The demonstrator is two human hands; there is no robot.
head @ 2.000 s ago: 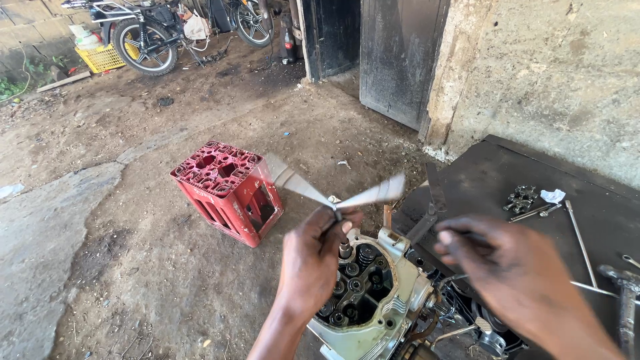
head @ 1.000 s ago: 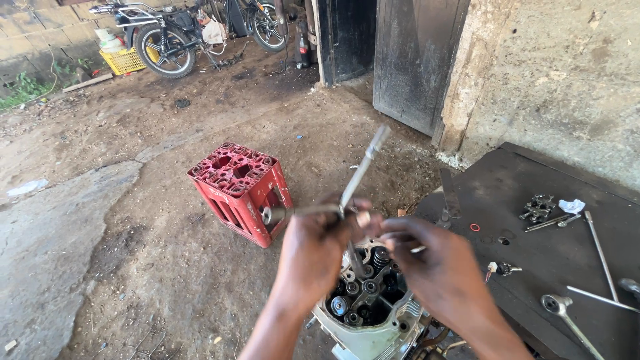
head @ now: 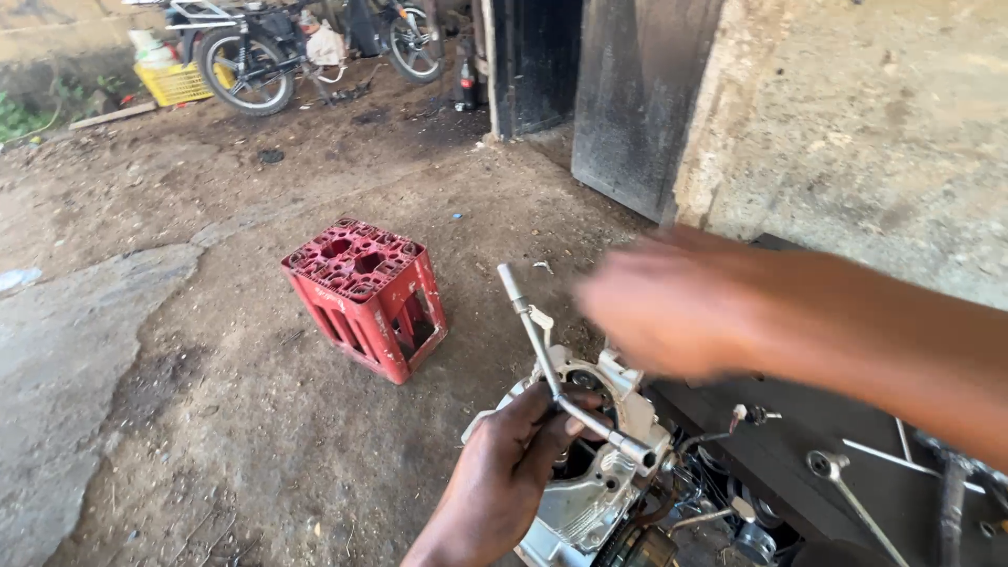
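Observation:
My left hand (head: 524, 449) grips a steel Y-type socket wrench (head: 543, 354) near its middle, over the open top of a motorcycle engine (head: 583, 504). One socketed arm points up and away, another toward the lower right; the third is hidden by the hand. My right hand (head: 657, 303) is blurred, apart from the wrench, above the far edge of the engine and the near side of the dark table. Whether its fingers hold anything cannot be made out. Part of the engine's inside is hidden behind my left hand.
On the dark table (head: 795, 465) at right lie a ratchet wrench (head: 854, 496), a thin metal rod (head: 890, 457) and a hammer-like tool (head: 951, 504). A red plastic bottle crate (head: 386, 315) stands on the ground left of the engine. Farther back are a motorcycle (head: 252, 63) and a metal door (head: 642, 102).
The wrench was spinning or swinging in a blur two seconds ago, and a second ago both hands were together at it. My right hand has since moved away from it; my left still holds it.

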